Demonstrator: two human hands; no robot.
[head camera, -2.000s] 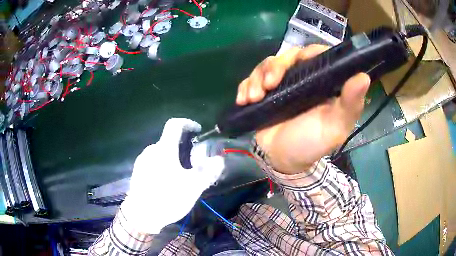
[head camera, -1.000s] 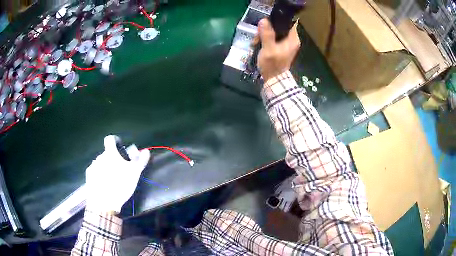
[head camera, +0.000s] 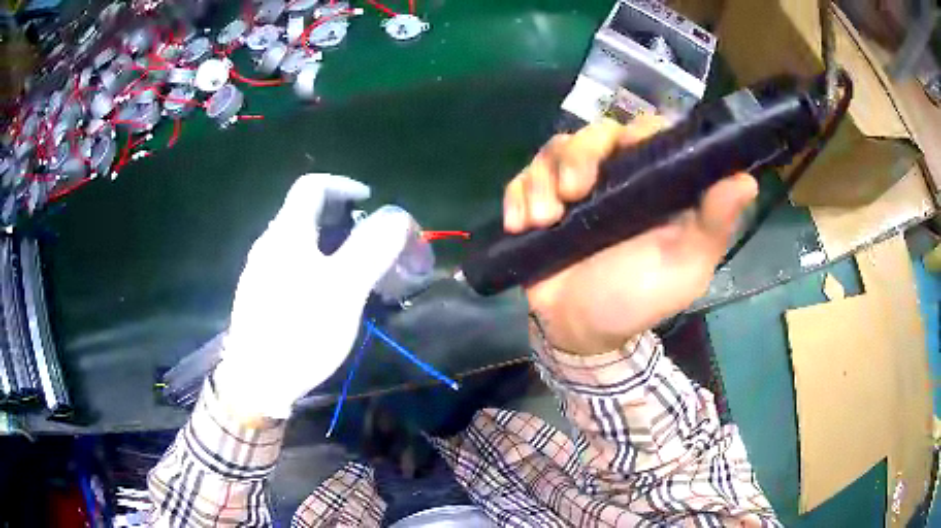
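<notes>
My left hand (head camera: 299, 278), in a white glove, is closed around the black end of a housing bar (head camera: 192, 369) and a round motor (head camera: 410, 262). Red leads (head camera: 447, 235) run right from the motor, and blue wires (head camera: 374, 328) hang below it. The bar's far end shows left of my wrist; its middle is hidden by the glove. My bare right hand (head camera: 619, 237) is wrapped around a black electric screwdriver (head camera: 640, 196). Its nose points left at the motor, with a small gap. The bit is blurred.
A pile of motors (head camera: 212, 74) with red leads lies at the far left. Several bars (head camera: 31, 320) lie at the left edge. A grey screw feeder (head camera: 650, 52) stands behind the screwdriver. Cardboard (head camera: 851, 371) is at the right. Checked fabric shows at the bottom.
My right hand has come back from the feeder with the screwdriver, down toward the motor. My left hand has turned the bar end, and the motor now faces the screwdriver. The camera view has shifted.
</notes>
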